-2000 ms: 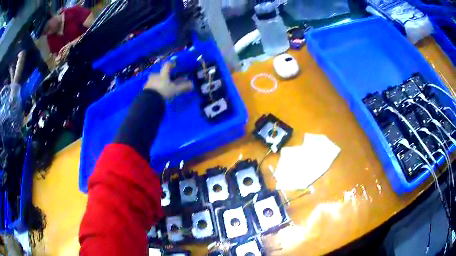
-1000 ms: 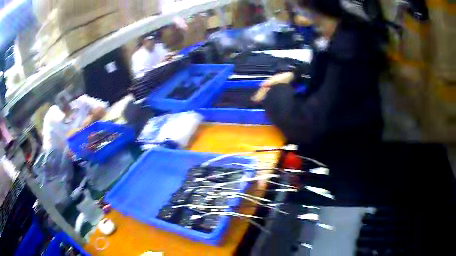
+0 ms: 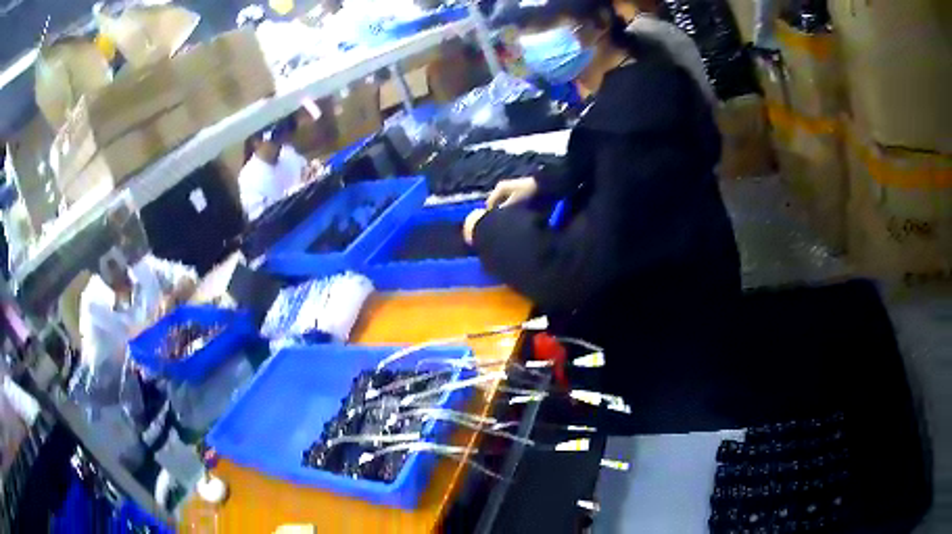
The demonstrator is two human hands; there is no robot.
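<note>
Neither of my hands is in view. Nearest in front of me, a blue bin (image 3: 274, 405) stands on the orange tabletop (image 3: 246, 508). Dark cabled units (image 3: 360, 429) fill its right part. Their long white cables (image 3: 444, 419) hang over the bin's right side, past the table edge, with white plugs at the ends. A red object (image 3: 549, 356) shows at the table edge, partly behind the cables; I cannot tell what it is.
A person in dark clothes and a blue mask (image 3: 637, 229) stands at the far table end, hands over another blue bin (image 3: 433, 273). A grey-white surface (image 3: 663, 480) with dark parts lies low at right. Cartons (image 3: 908, 198) stand behind. Two people in white sit at left.
The view has swung right, away from the square modules on the table; my arm in its red sleeve has left the picture. The standing person and far bins now show.
</note>
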